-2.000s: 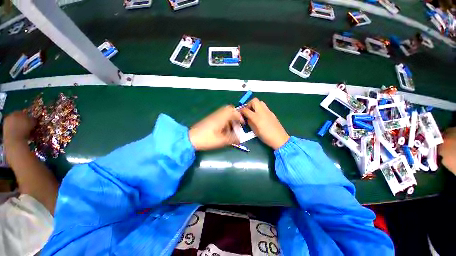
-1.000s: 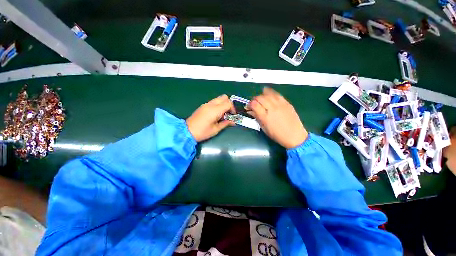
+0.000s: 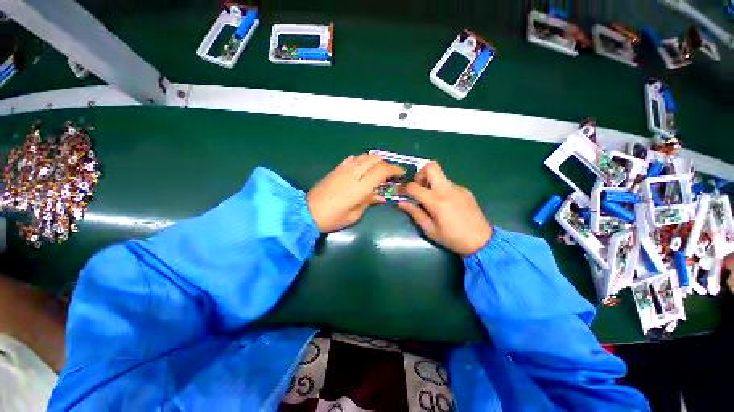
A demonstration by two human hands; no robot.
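Observation:
My left hand (image 3: 351, 191) and my right hand (image 3: 447, 211) hold one white housing frame (image 3: 400, 157) between them over the green bench. The frame's far edge shows above the fingers. A green circuit board (image 3: 392, 191) shows between the fingertips at its near side. The fingers of both hands cover much of the frame. No blue battery shows on this unit; whether one is hidden under the fingers I cannot tell.
A heap of unfinished units (image 3: 618, 211) lies at the right, a copper small-parts heap (image 3: 50, 183) at the left. A pale rail (image 3: 298, 103) with a slanted post (image 3: 105, 53) crosses beyond. Passed-on units (image 3: 302, 44) lie on the belt. Another person's arm (image 3: 30, 315) is at the lower left.
The view has shifted slightly. Both hands still hold the frame, turned, with fingers closer together over it. The blue cell seen beyond the hands at first no longer shows. The hand at the copper heap has left.

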